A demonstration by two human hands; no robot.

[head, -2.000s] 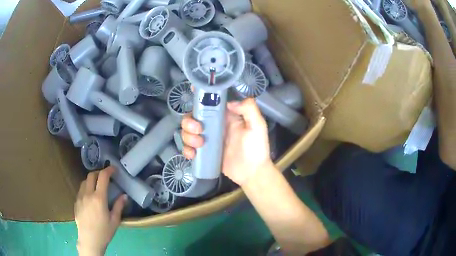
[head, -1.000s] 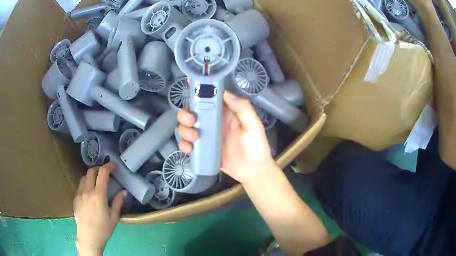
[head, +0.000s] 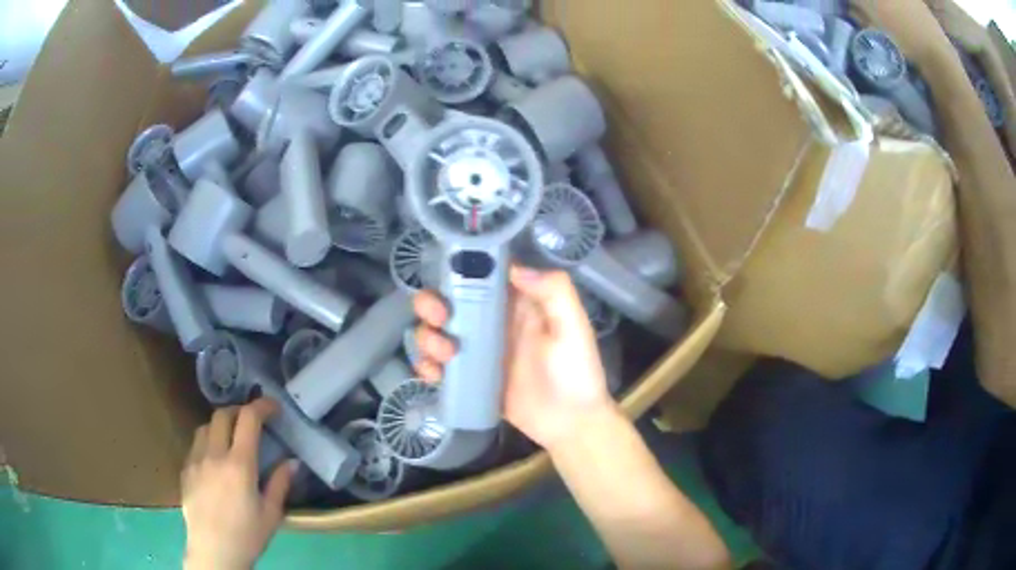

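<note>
My right hand [head: 552, 356] is closed around the handle of a grey fan body [head: 476, 334]. It holds it upright above the heap, with the open round head up, showing spokes, a small centre and a red wire. A dark oval panel sits just below the head. My left hand [head: 232, 479] is at the near left edge of the large bulk carton [head: 446, 498]. Its fingers reach inside against grey fan bodies [head: 306, 440]; whether they grip one is hidden. Many grey fan bodies fill the carton in mixed directions.
A carton flap [head: 852, 251] with pale tape bulges at the right. Another carton [head: 947, 89] with grey fan bodies stands at the upper right. Dark cloth [head: 824, 468], apparently clothing, is at the lower right. Green floor [head: 100, 534] shows below the carton.
The carton and both hands appear slightly lower in the picture as the view shifts. The held fan body has dropped a little more and looks slightly blurred. My left hand stays at the carton edge.
</note>
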